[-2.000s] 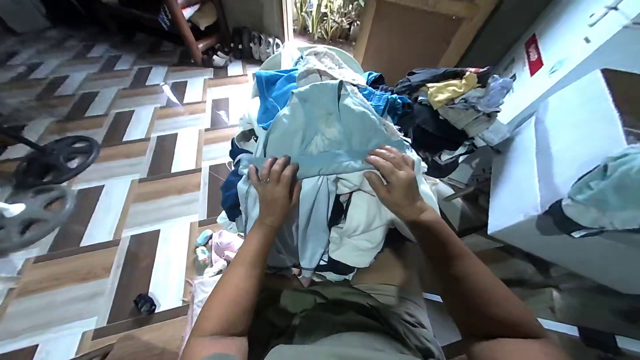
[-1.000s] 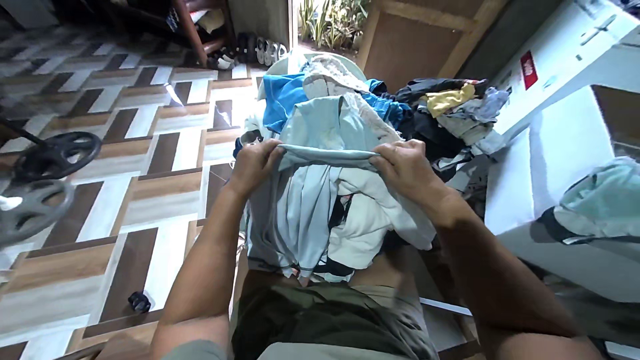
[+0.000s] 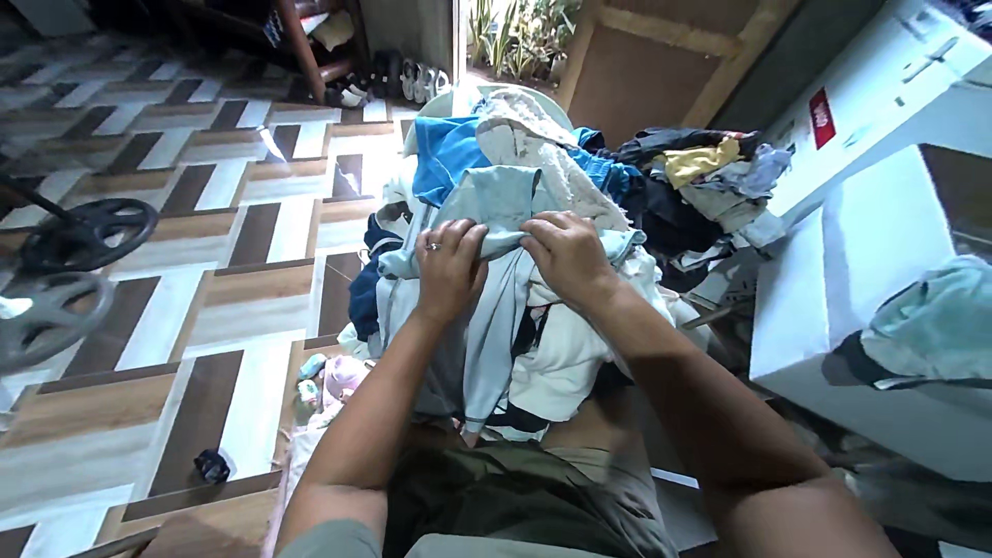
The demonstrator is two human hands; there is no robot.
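A light blue-green garment [image 3: 496, 194] lies partly folded on top of a heap of clothes in front of me. My left hand [image 3: 452, 267] grips its near folded edge, fingers curled over the cloth; a ring shows on one finger. Close to its right, my right hand [image 3: 570, 256] pinches the same edge. Beneath hang pale grey-blue cloth [image 3: 496, 333] and a cream garment [image 3: 562, 364]. Behind the hands lie a bright blue garment [image 3: 449, 155] and a white lacy cloth [image 3: 535, 147].
A round pale tub [image 3: 546, 101] stands behind the heap. More clothes, one yellow [image 3: 701, 161], are piled right of it. A white box [image 3: 845, 256] with a mint garment [image 3: 938, 325] is at right. Weight plates [image 3: 89, 232] are at left; a small black object [image 3: 211, 466] lies on the patterned floor.
My hands lay flat and apart on the spread garment, then gripped its edge. Now they are closer together, and the garment is folded smaller.
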